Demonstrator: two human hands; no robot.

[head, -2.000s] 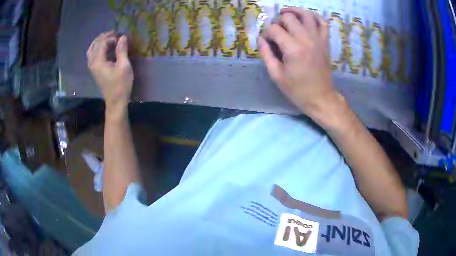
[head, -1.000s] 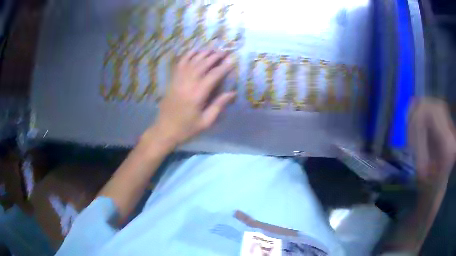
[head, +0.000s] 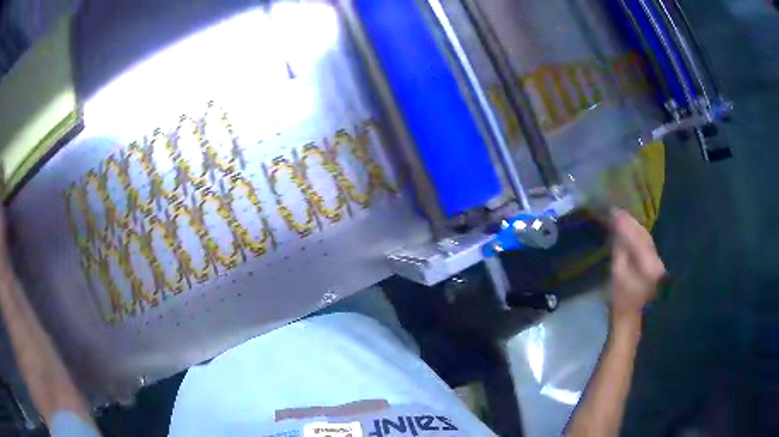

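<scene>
Amber die-cut pieces (head: pixel 175 209) lie in rows on the perforated grey bed (head: pixel 282 294), and one row ends at the blue roller. A further amber row (head: pixel 576 85) shows beyond the blue roller (head: pixel 431 107). My right hand (head: pixel 636 260) is blurred, beyond the roller's end bracket and beside the bed's near edge, close to a yellow bag or liner (head: pixel 649 188). Whether it holds anything cannot be told. My left forearm runs up the left edge of the picture; the hand itself is cut off.
A pale-yellow stack (head: pixel 43 119) with a dark edge lies at the far left of the bed. The silver end bracket (head: pixel 436 260) with its blue fitting and black crank handle (head: pixel 534 300) juts out at the near edge. Clear plastic (head: pixel 555 358) hangs below. A second blue roller (head: pixel 653 43) stands farther right.
The view has swung right, showing more of the rollers. My left hand has left the amber pieces and gone out at the left edge. My right hand is now beyond the bracket.
</scene>
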